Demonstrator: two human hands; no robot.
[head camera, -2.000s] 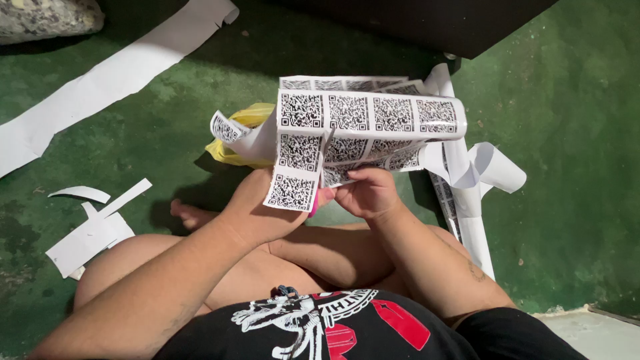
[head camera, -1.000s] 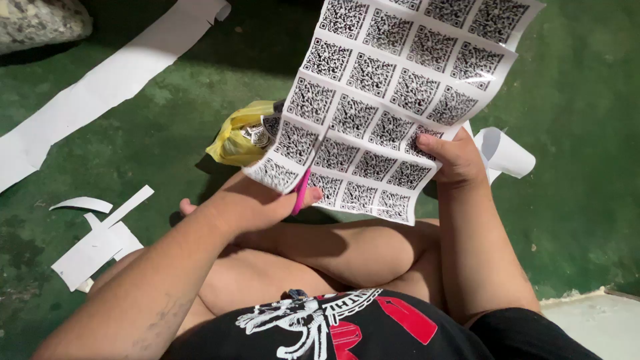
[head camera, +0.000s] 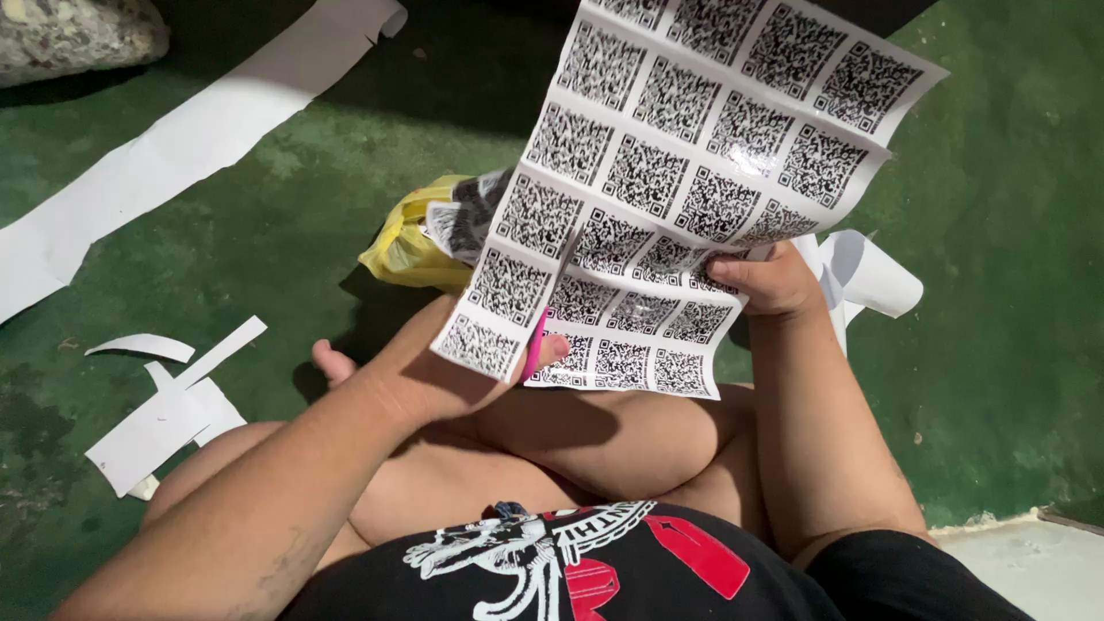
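A large sheet printed with rows of square codes (head camera: 664, 159) is spread above my crossed legs. My left hand (head camera: 483, 371), partly hidden under the sheet's lower left column, is on the pink handle of scissors (head camera: 536, 345). Their blades lie in a slit that runs up between the first and second columns. My right hand (head camera: 772, 280) pinches the sheet's right edge, thumb on top and fingers beneath. Behind the sheet's left edge, a yellow plastic bag (head camera: 414, 237) holds cut printed pieces (head camera: 470, 216).
A long white paper strip (head camera: 181, 155) lies across the green floor at upper left. White paper scraps (head camera: 159, 431) are beside my left knee. Curled white paper (head camera: 871, 272) is beyond my right hand. A speckled stone-like object (head camera: 73, 39) stands in the upper left corner.
The sheet was bunched up two seconds ago and is now spread out, with more rows showing. My right hand has moved from near the scissors out to the sheet's right edge.
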